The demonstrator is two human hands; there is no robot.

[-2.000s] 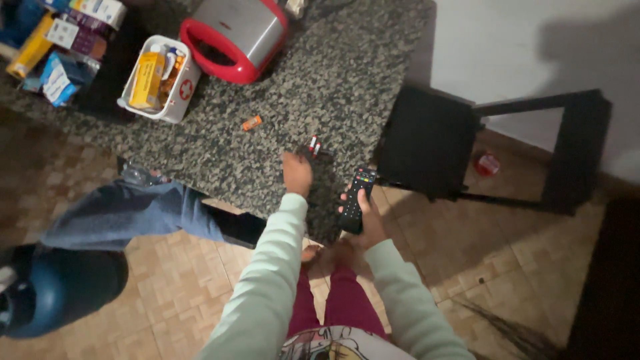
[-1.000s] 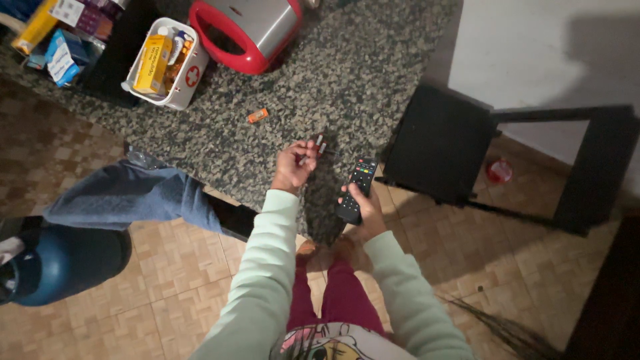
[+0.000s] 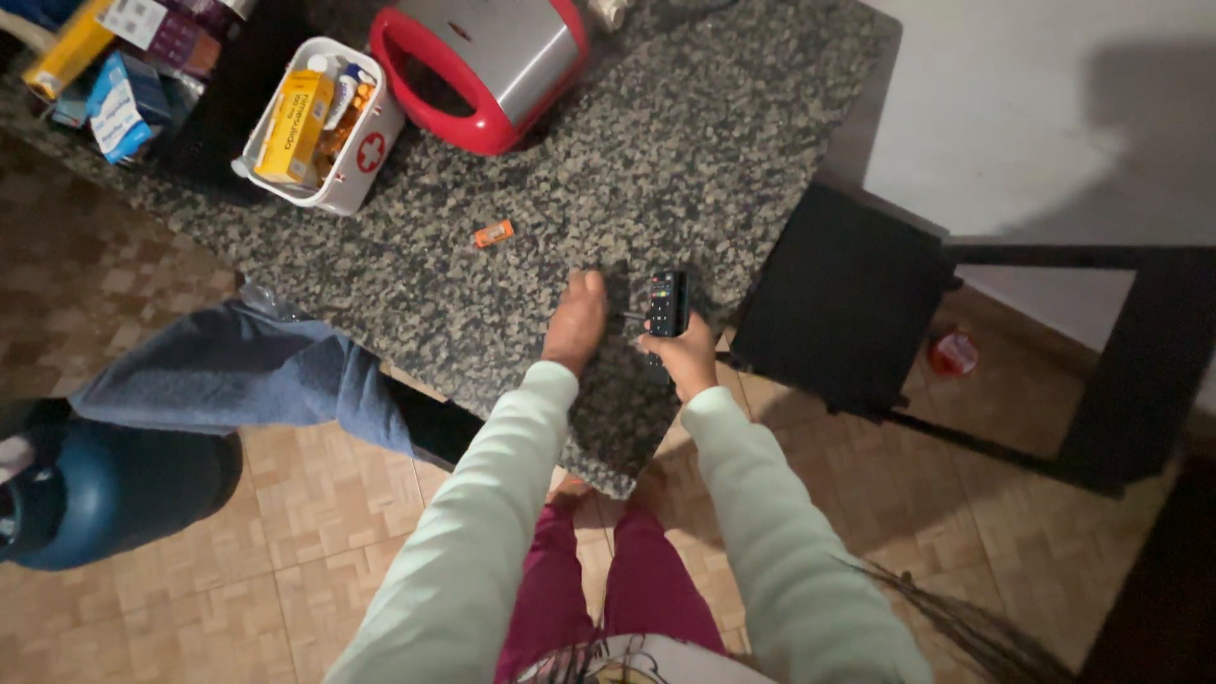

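My right hand is closed around the lower end of a black remote control, whose coloured and pale buttons face up. My left hand is to the left of it, low over the granite counter, with its fingers together and pointing away from me; whether it holds anything is hidden. Between the hands lies a thin, blurred object, too unclear to name. A small orange cylinder, which looks like a battery, lies on the counter beyond my left hand.
A white first-aid basket with medicine boxes stands beside a red and silver sandwich maker. More packages are at the far left. A black chair adjoins the counter's right edge. Blue cloth and a blue gas cylinder are at the left.
My left hand was raised with small red and white pieces at its fingertips; it is now lower, fingers together, and those pieces are no longer visible. The remote control has turned more upright in view.
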